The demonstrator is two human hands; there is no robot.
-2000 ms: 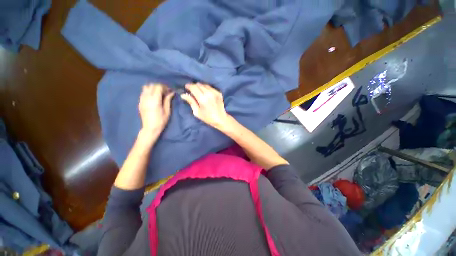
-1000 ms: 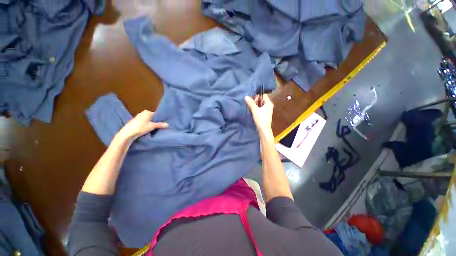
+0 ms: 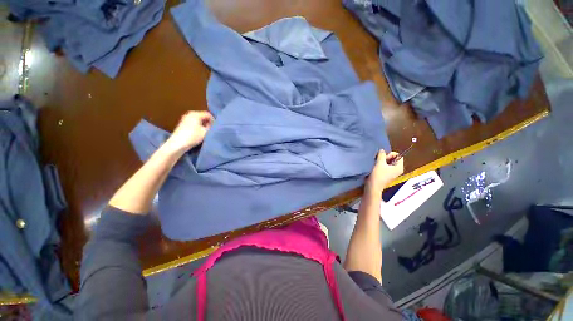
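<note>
A blue-grey jacket (image 3: 270,144) lies spread and folded on the brown table in front of me. One sleeve reaches to the far left and a paler part shows at its far side. My left hand (image 3: 195,128) grips the jacket's left edge with bent fingers. My right hand (image 3: 386,168) is at the jacket's right edge near the yellow table edging. It holds thread snips (image 3: 405,152), whose thin tips point away to the right. Whether its fingers also pinch the cloth is hard to tell.
Heaps of blue-grey jackets lie at the far left (image 3: 100,31), at the left (image 3: 25,200) with a gold button, and at the far right (image 3: 458,56). A white card (image 3: 408,200) is beyond the yellow edging (image 3: 477,149). Dark painted marks show on the grey floor.
The jacket has been shifted and spread flatter. My hands, together at its middle two seconds ago, are now apart at its left and right edges. The snips' tips now show beyond my right hand.
</note>
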